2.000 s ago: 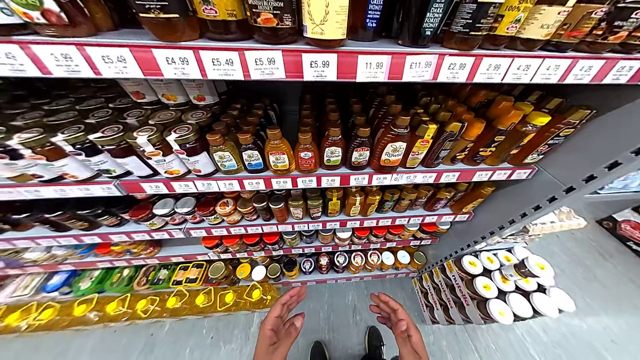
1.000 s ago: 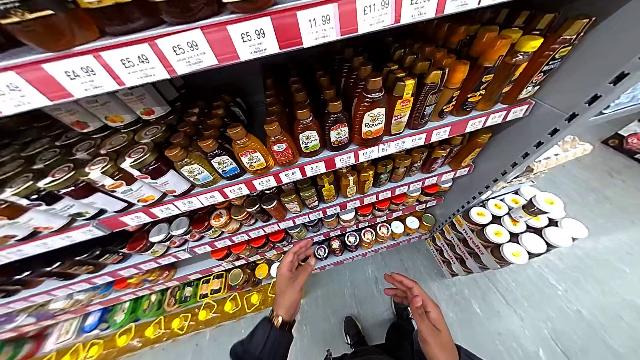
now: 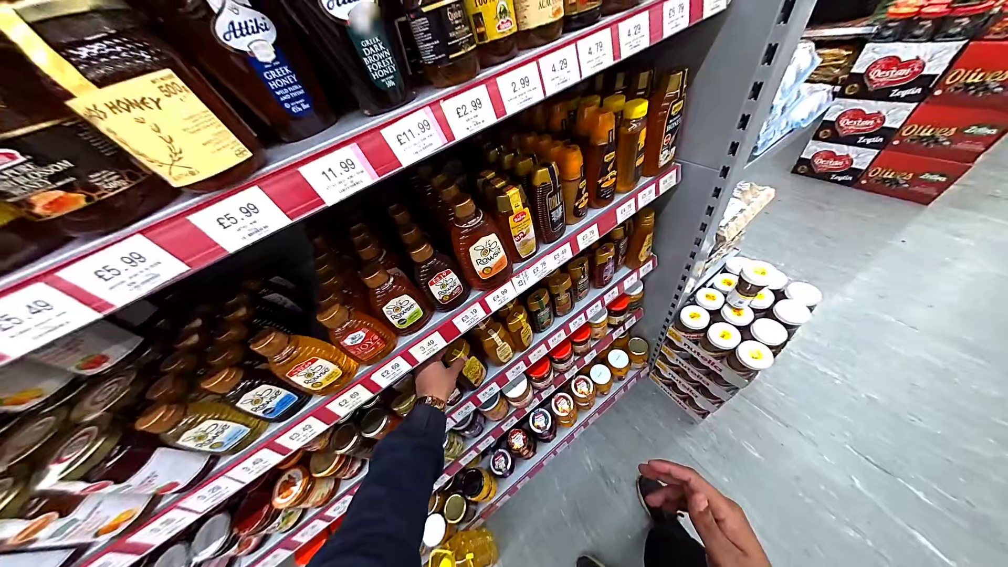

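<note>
My left hand point(image 3: 438, 379) reaches into a lower shelf, its fingers against a small honey jar with a yellow label point(image 3: 471, 370); the shelf edge partly hides the fingers, and I cannot tell whether they grip it. Beside that jar stands another yellow-labelled jar point(image 3: 496, 343). My right hand point(image 3: 703, 508) hangs over the floor at the lower right, empty, thumb and fingers apart. On the shelf above my left hand are squeeze bottles of honey, among them a large Rowse bottle point(image 3: 482, 250) and one with a red label point(image 3: 358, 335).
A price-label shelf edge point(image 3: 331, 175) crosses above, with large honey jars point(image 3: 157, 118) on it. A perforated grey upright point(image 3: 736, 118) ends the shelving. White-lidded tubs point(image 3: 723, 337) stand stacked on the floor beside it. Red and black cartons point(image 3: 913, 126) are farther back.
My left hand has moved from over the floor to the jars on the lower shelf. My right hand remains held out, empty. The view has turned and come nearer to the shelves.
</note>
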